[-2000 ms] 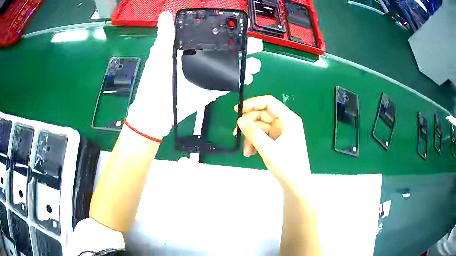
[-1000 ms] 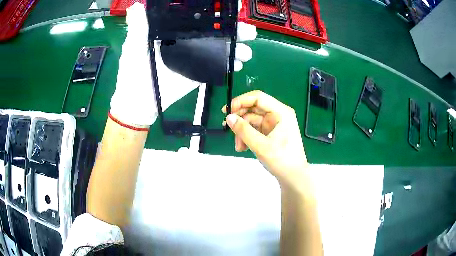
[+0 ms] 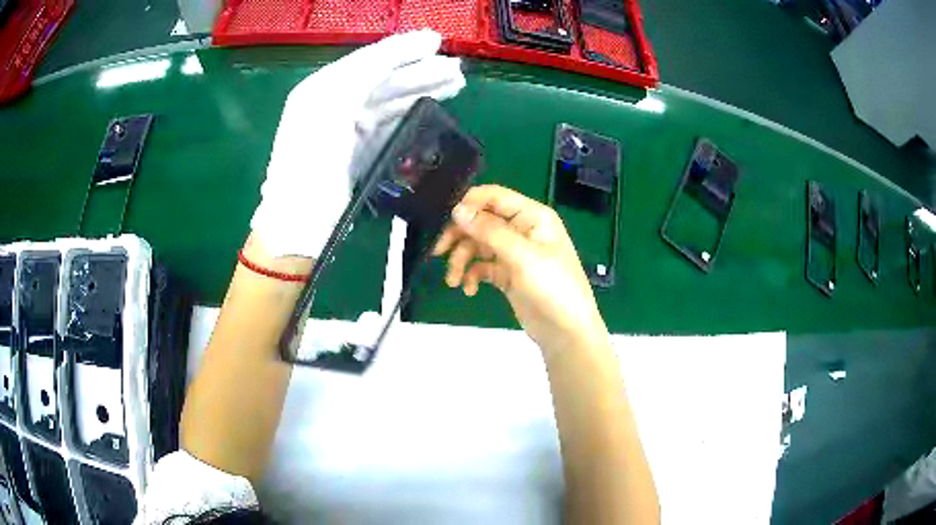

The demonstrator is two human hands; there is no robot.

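A black phone frame (image 3: 426, 169) is held tilted above the near edge of the green belt, its camera end up and its open end down to the left over the white sheet. My left hand (image 3: 334, 144), in a white glove with a red cord at the wrist, is behind the frame's upper left side; its fingers reach beyond the camera end, and part of its grip is hidden. My right hand (image 3: 513, 251), bare, pinches the frame's right edge between thumb and fingers.
Several frames (image 3: 700, 205) lie spaced along the green belt (image 3: 493, 297). A red tray (image 3: 441, 41) with black frames is across the belt. A filled white blister tray (image 3: 139, 359) stands at left. A white sheet (image 3: 698, 410) lies nearest me.
The held frame has turned from upright to tilted, its lower end swinging left and nearer me. My gloved fingers have shifted to its upper end. The frames on the belt have moved left.
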